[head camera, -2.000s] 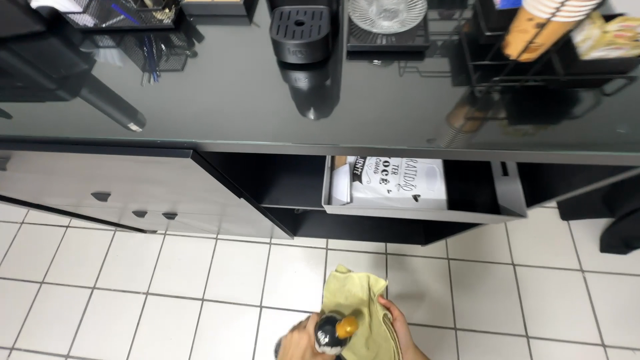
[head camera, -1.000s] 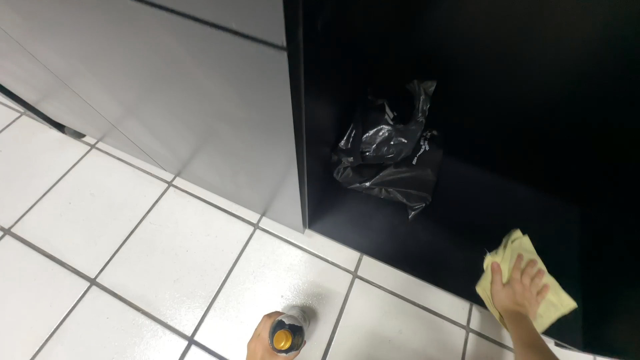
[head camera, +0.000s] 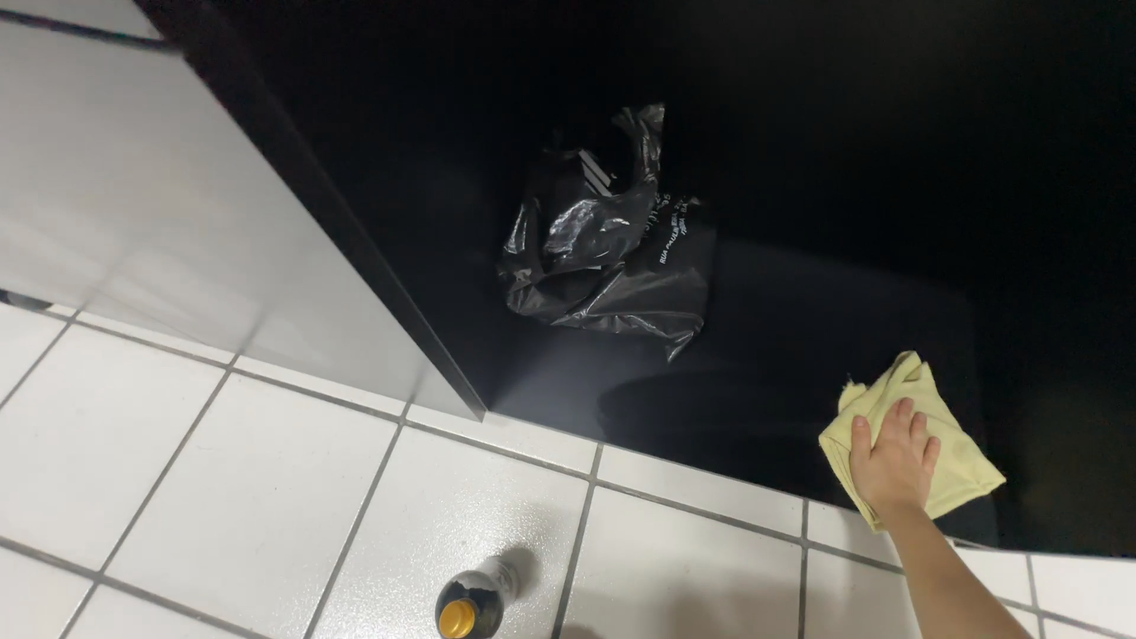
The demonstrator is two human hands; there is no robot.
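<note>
My right hand (head camera: pixel 895 461) lies flat with spread fingers on a folded yellow cloth (head camera: pixel 954 444), pressing it against the black shelf (head camera: pixel 763 399) of the cabinet near its front edge. A dark bottle with an orange-yellow cap (head camera: pixel 458 619) stands on the tiled floor at the bottom of the view. No hand is seen on the bottle, and my left hand is out of view. A crumpled black plastic bag (head camera: pixel 621 257) bearing white writing lies on the shelf, left of the cloth.
A light grey cabinet door (head camera: pixel 204 204) with a dark edge stands on the left, beside the shelf. White floor tiles (head camera: pixel 461 497) with grey joints run along the cabinet's front. The deeper part of the cabinet is too dark to make out.
My left hand, on the bottle one second ago, has left the view. The cloth, between both hands two seconds ago, is now under my right hand on the shelf. The view has moved down to the shelf.
</note>
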